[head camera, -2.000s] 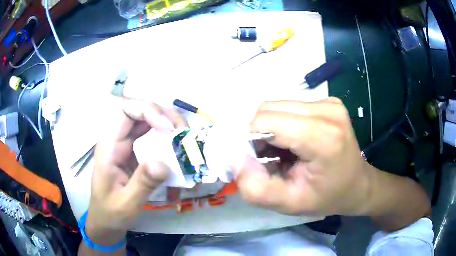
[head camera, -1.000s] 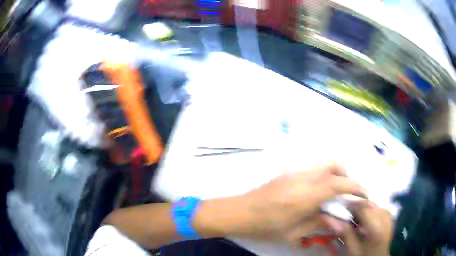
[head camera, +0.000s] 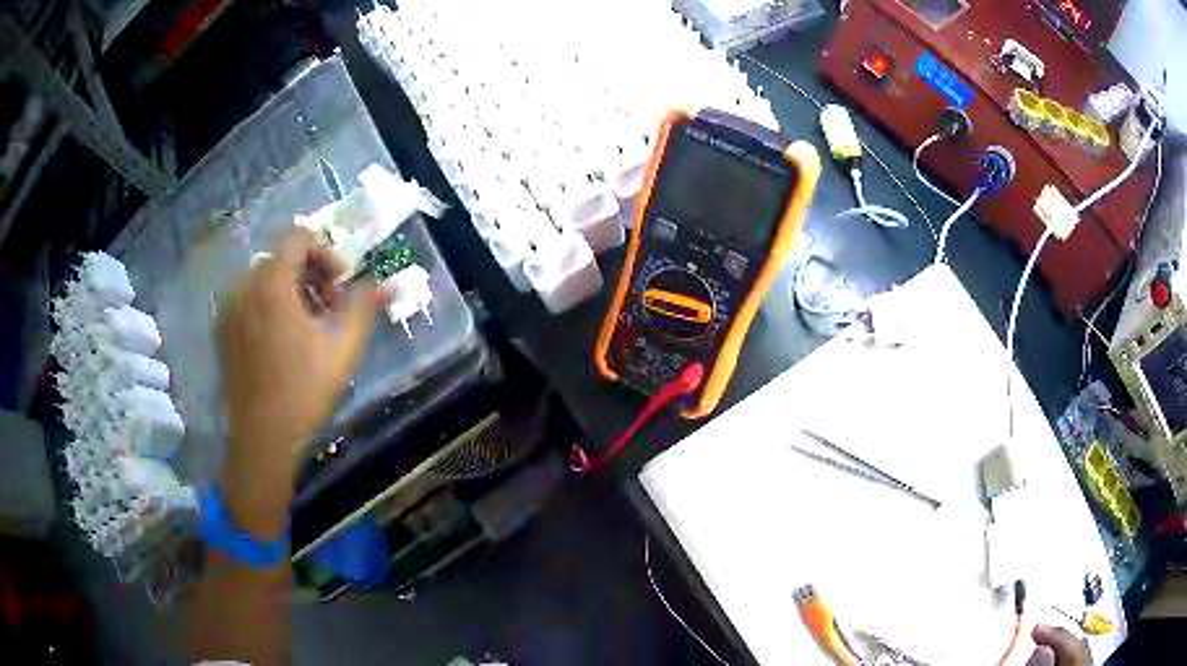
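My left hand (head camera: 286, 338), blurred and with a blue wristband, is over the grey lidded bin (head camera: 247, 169) at the left. Its fingertips are curled beside a green circuit board (head camera: 391, 258) and white charger pieces (head camera: 371, 208) on the lid. Whether the fingers grip one of these is hidden. A white charger piece with pins (head camera: 410, 297) lies just right of the fingers. My right hand (head camera: 1061, 647) is mostly cut off at the bottom right edge, over the white mat (head camera: 781, 520); its hold cannot be told.
An orange-cased multimeter (head camera: 690, 267) with a red lead lies between bin and mat. Dense white chargers (head camera: 521, 117) stand behind it, more (head camera: 124, 390) along the bin's left. Tweezers (head camera: 866, 468) and an orange cable (head camera: 823, 625) lie on the mat. A red power box (head camera: 963, 143) stands at upper right.
The view has swung left to the bin. My left hand has moved from the mat to the bin. My hands, together over the mat before, are now far apart.
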